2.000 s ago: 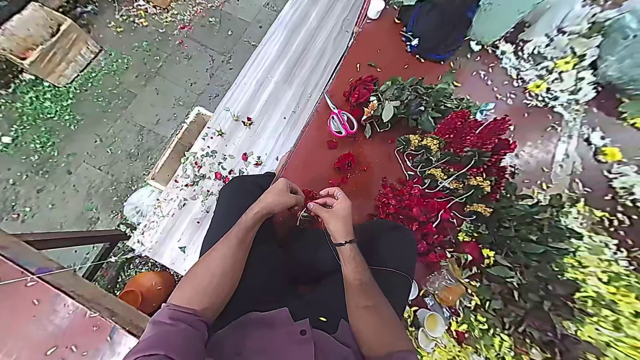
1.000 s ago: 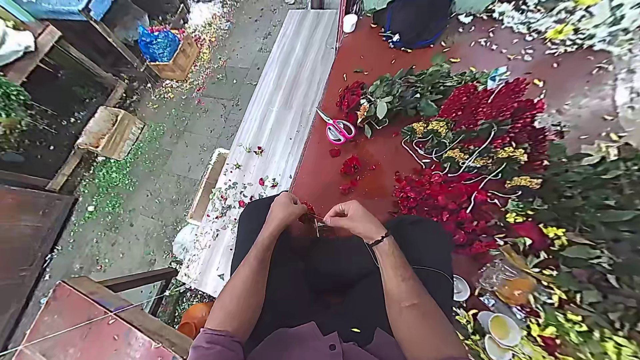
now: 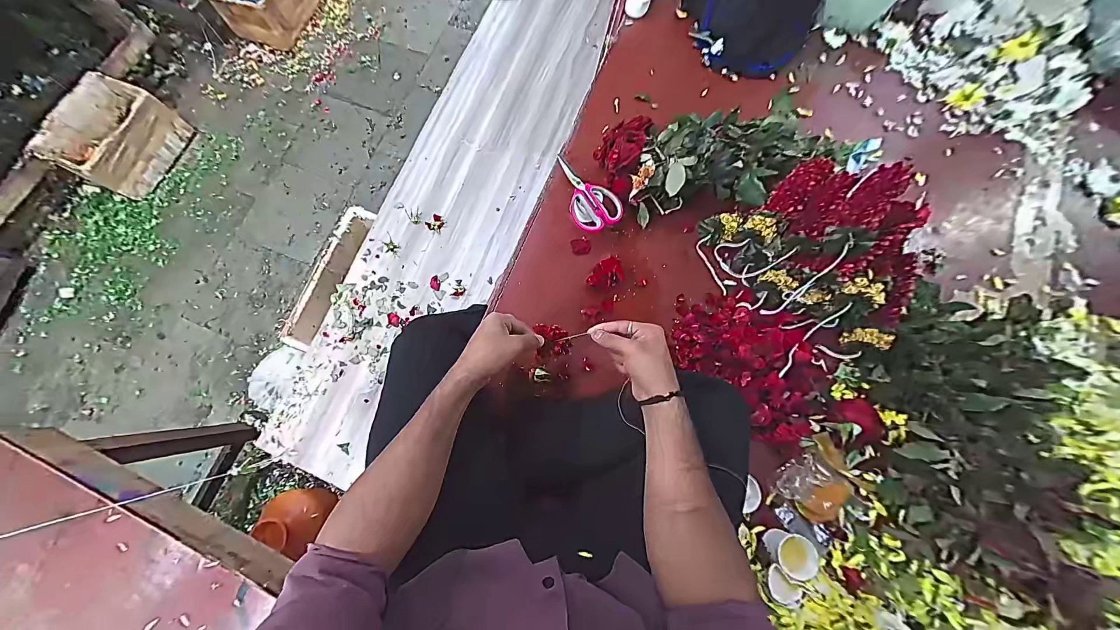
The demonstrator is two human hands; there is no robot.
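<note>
Above my lap, my left hand [image 3: 500, 347] and my right hand [image 3: 637, 350] face each other, with a thin thread [image 3: 570, 337] stretched between their fingertips. A small red flower [image 3: 553, 339] lies or hangs between them, close to the left fingers; whether it is attached to the thread is unclear. Loose thread loops below my right wrist, which wears a dark bracelet. Pink-handled scissors [image 3: 596, 208] lie on the red surface beyond my hands. Red petals and a red flower head [image 3: 605, 273] are scattered between scissors and hands. A heap of red flowers [image 3: 752, 350] sits right of my right hand.
Leafy red roses [image 3: 623, 144] lie beyond the scissors. Yellow flower bunches with white strings [image 3: 779, 280] rest on the red heap. Cups [image 3: 796, 556] and a plastic bag [image 3: 815, 492] are at lower right. A white strip [image 3: 490, 131] borders the surface; a wooden crate [image 3: 114, 136] stands on the paving.
My hands have moved apart, and the thread now shows taut between them. They were closer together around a small red flower two seconds ago. The scissors stay put.
</note>
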